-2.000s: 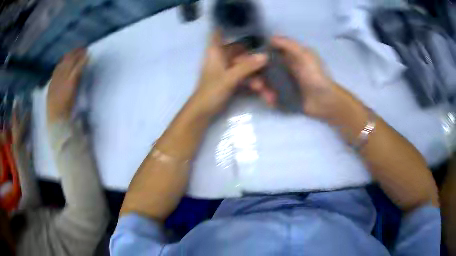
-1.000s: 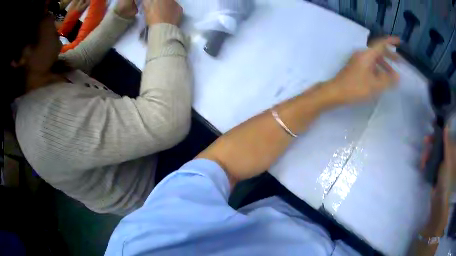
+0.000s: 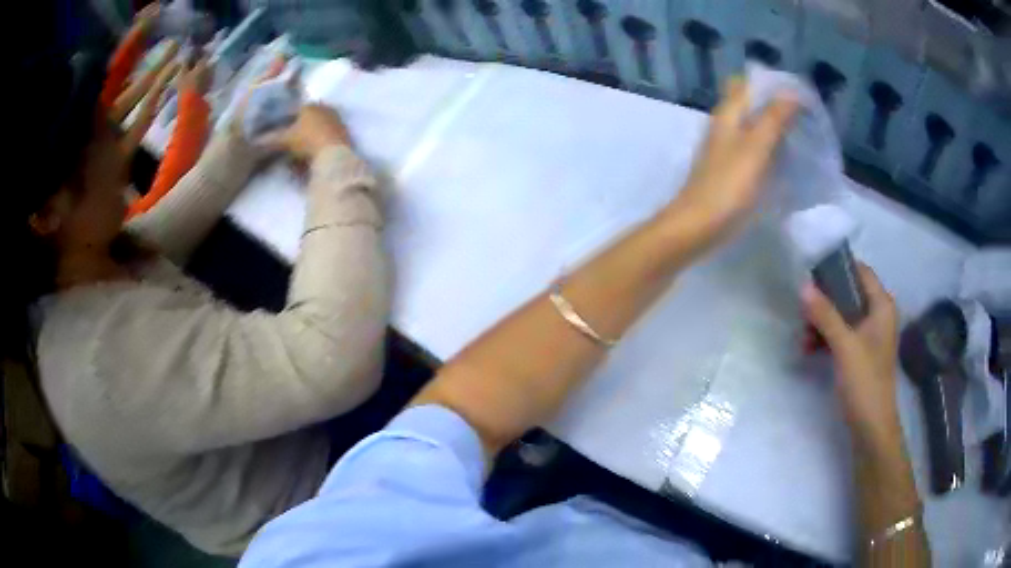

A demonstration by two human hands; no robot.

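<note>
A grey blower [image 3: 841, 284] is tilted upright, its handle in my right hand [image 3: 859, 333]. Its head end is inside a translucent white sleeve [image 3: 815, 166]. My left hand [image 3: 737, 155] holds the upper part of the sleeve by its left side, higher and farther from me than my right hand. The blower's head is hazy through the sleeve. Both hands are slightly blurred.
A coworker in a beige sleeve [image 3: 344, 277] works at the left with a wrapped item [image 3: 272, 108]; orange sleeves show beyond. Blue-grey boxes [image 3: 710, 67] line the far edge. A bare grey blower [image 3: 942, 388] and white wrapping lie at the right on the white sheet [image 3: 532, 189].
The view has turned. The blower's head, bare before, is now covered by the sleeve. My left hand, empty before, now holds the sleeve, and my hands are closer together.
</note>
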